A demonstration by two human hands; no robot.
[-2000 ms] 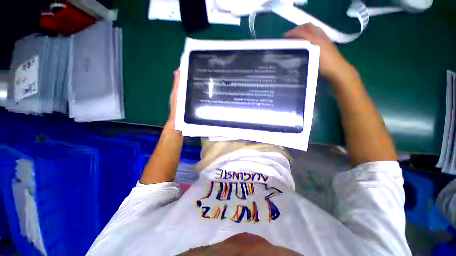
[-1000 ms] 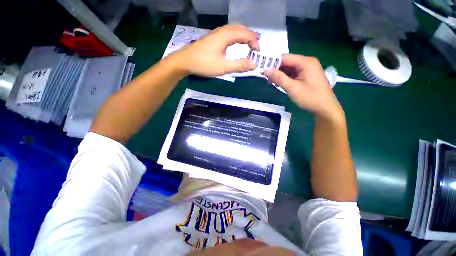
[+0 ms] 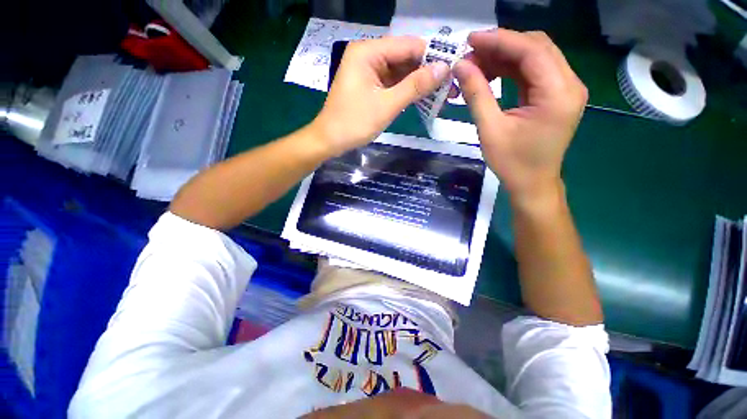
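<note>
A white label strip (image 3: 443,51) with small dark marks is held between my two hands above the bench; its lower end hangs down towards the film. My left hand (image 3: 373,90) pinches it from the left. My right hand (image 3: 528,98) is at its right edge, with thumb and fingertips on it. A small stack of printed films (image 3: 393,209), glossy black with white text lines and a white border, lies below my hands at the bench's front edge. Which finger touches a single label cannot be told.
A label roll (image 3: 662,84) stands at the upper right. Grey films (image 3: 182,131) with a handwritten marker sheet (image 3: 82,117) lie at left, a red object (image 3: 166,47) behind them. A handwritten note paper (image 3: 315,56) with a dark slab is behind my left hand. Another film stack (image 3: 719,303) is at right.
The film stack was let go and lies on the bench. Both hands took hold of the label strip; since a second ago it is tilted more upright, and the hands have closed in around it.
</note>
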